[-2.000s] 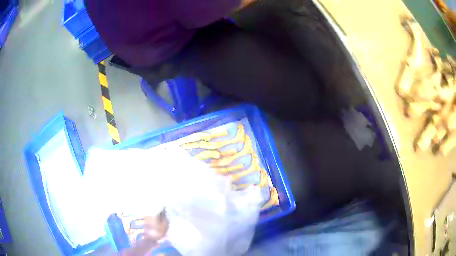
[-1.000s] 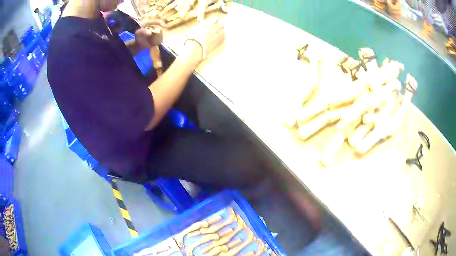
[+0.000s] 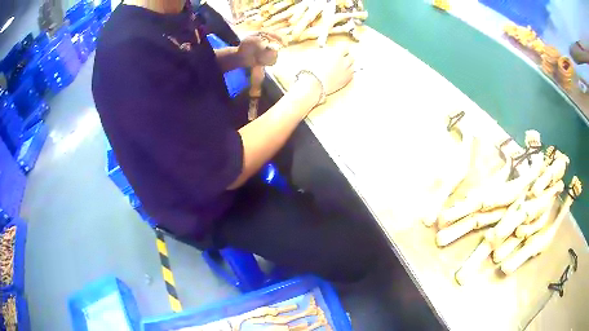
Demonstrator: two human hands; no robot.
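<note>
Neither of my hands is in the picture. A heap of tan figure legs (image 3: 516, 210) lies on the tan bench (image 3: 361, 142) at the right, several with dark straps at the foot end. A loose dark sandal strap (image 3: 560, 282) lies near the bench's right part, with another beside it. One more dark strap (image 3: 456, 120) shows behind the heap. A blue parts crate (image 3: 245, 298) at the bottom holds a row of tan legs on a pale sheet, cut off by the lower edge.
A seated person in a dark top (image 3: 161, 103) works at the bench, holding a tan leg. More legs (image 3: 310, 19) lie beyond. A green conveyor (image 3: 420, 45) runs behind the bench. Blue crates (image 3: 61, 52) and striped floor tape (image 3: 165, 268) are at the left.
The view has swung up from the crate to the bench, then further forward. The hand over the crate and white sheet two seconds ago is out of the picture.
</note>
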